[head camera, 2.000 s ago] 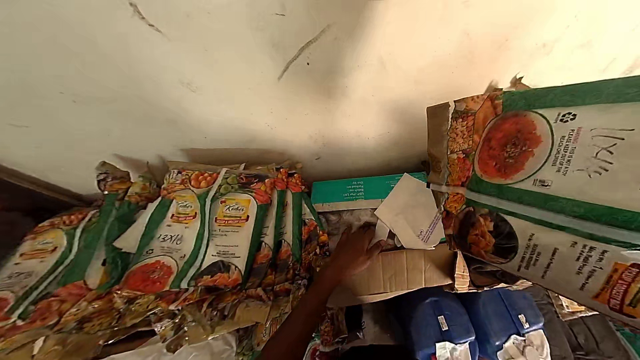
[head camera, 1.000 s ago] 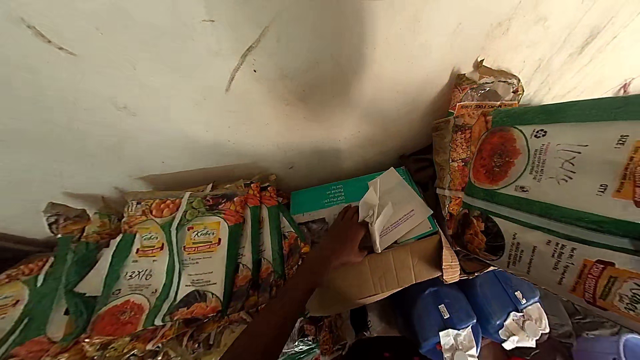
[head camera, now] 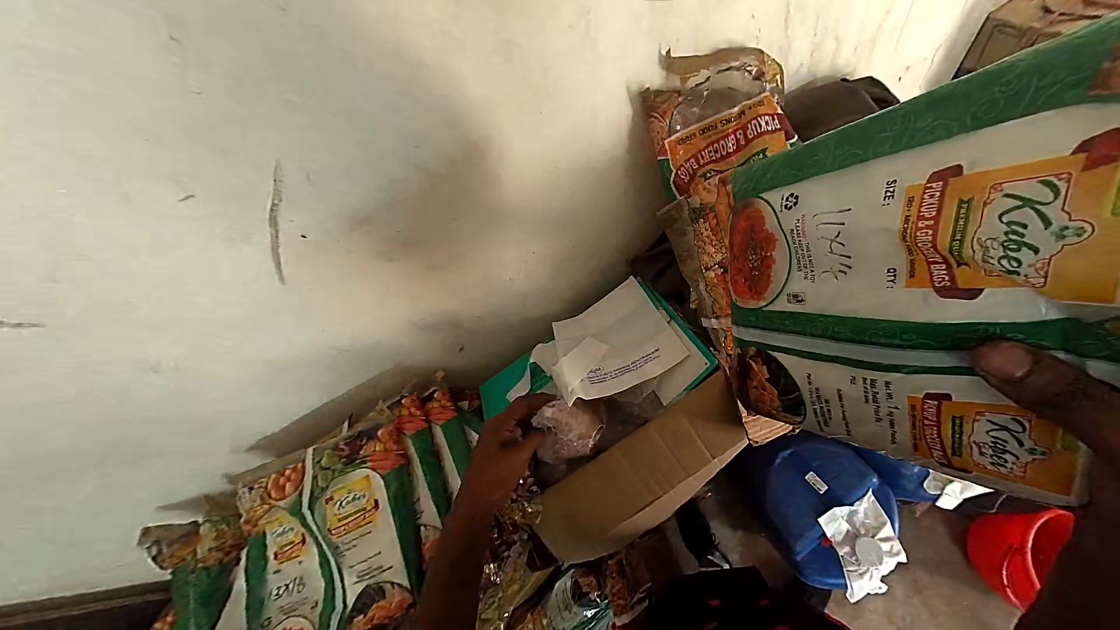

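My left hand [head camera: 512, 446] reaches into an open cardboard box [head camera: 643, 464], its fingers at a clear plastic-wrapped item [head camera: 569, 430]; whether they grip it, I cannot tell. White printed papers [head camera: 617, 341] lie over the box's back part, beside a green flap [head camera: 507, 385]. At the right, my right hand [head camera: 1028, 376] rests its thumb on the front of a large green and white printed grocery-bag pack [head camera: 875, 324], which leans at a tilt; its other fingers are hidden behind the pack.
More printed bag packs [head camera: 350, 534] stand at the lower left against the pale wall [head camera: 219, 262]. Another pack [head camera: 722, 131] is behind the right one. Blue plastic containers [head camera: 809, 507] and a red bucket [head camera: 1019, 551] are below on the floor.
The left hand has gone from the papers into the box, where a plastic-wrapped item now shows. My right hand has come into view on the large pack. The view has shifted to the right.
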